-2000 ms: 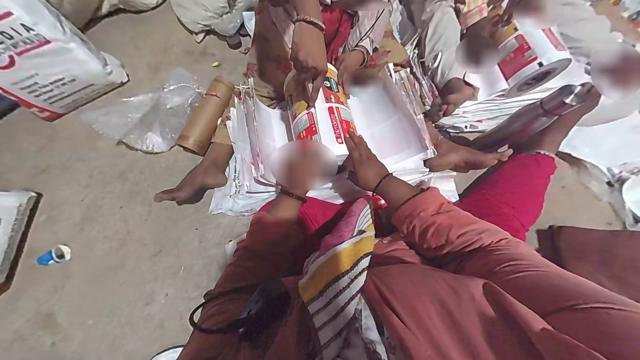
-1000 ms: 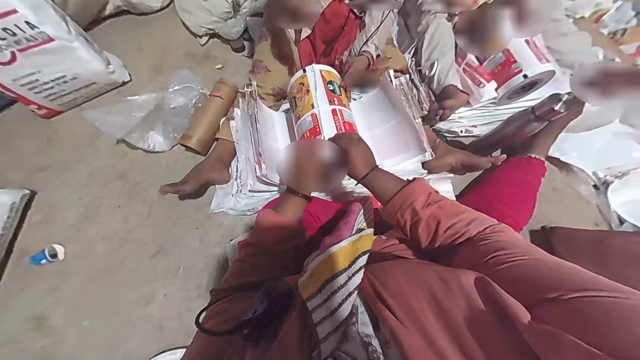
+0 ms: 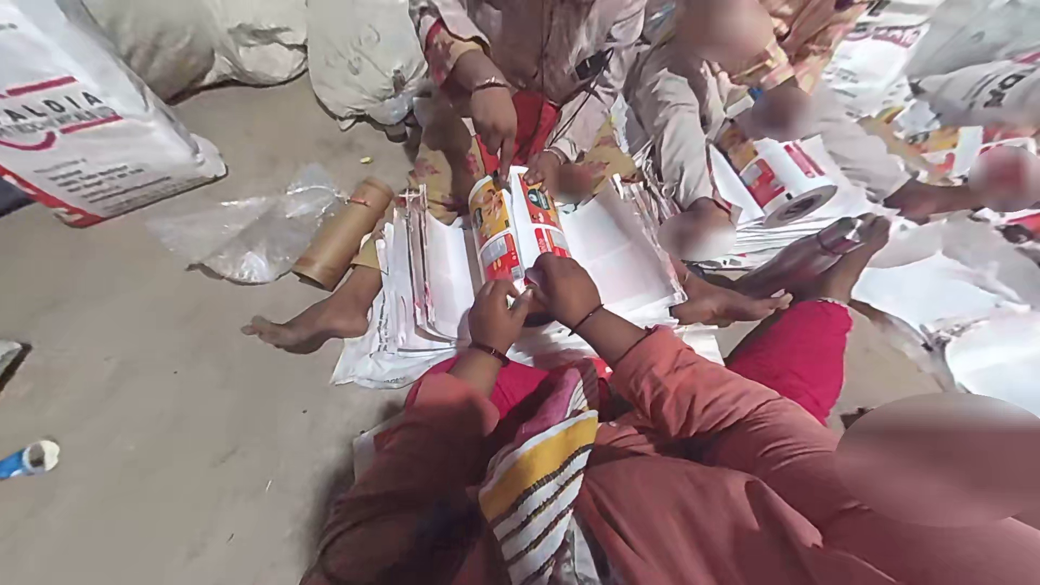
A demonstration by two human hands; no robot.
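A roll of printed packaging film, red, yellow and white, lies between me and a person sitting opposite, on a spread of white sheets. My left hand is at the near end of the roll, fingers bent against its lower edge. Beside it, my right hand has its fingers curled at the printed film's near edge; the fingertips are partly hidden. The hands nearly meet. At the far end, the other person's hand points a finger down onto the film, and that person's second hand rests beside it.
A brown cardboard tube and clear plastic wrap lie on the floor at left, near a large white printed sack. At right are a metal bottle and another printed film roll by a second person. A blue-and-white cup lies far left.
The opposite person's hand, away from the roll one second ago, is back on its far end. My hands stay at the near end, and my right hand's fingers, extended two seconds ago, are now curled.
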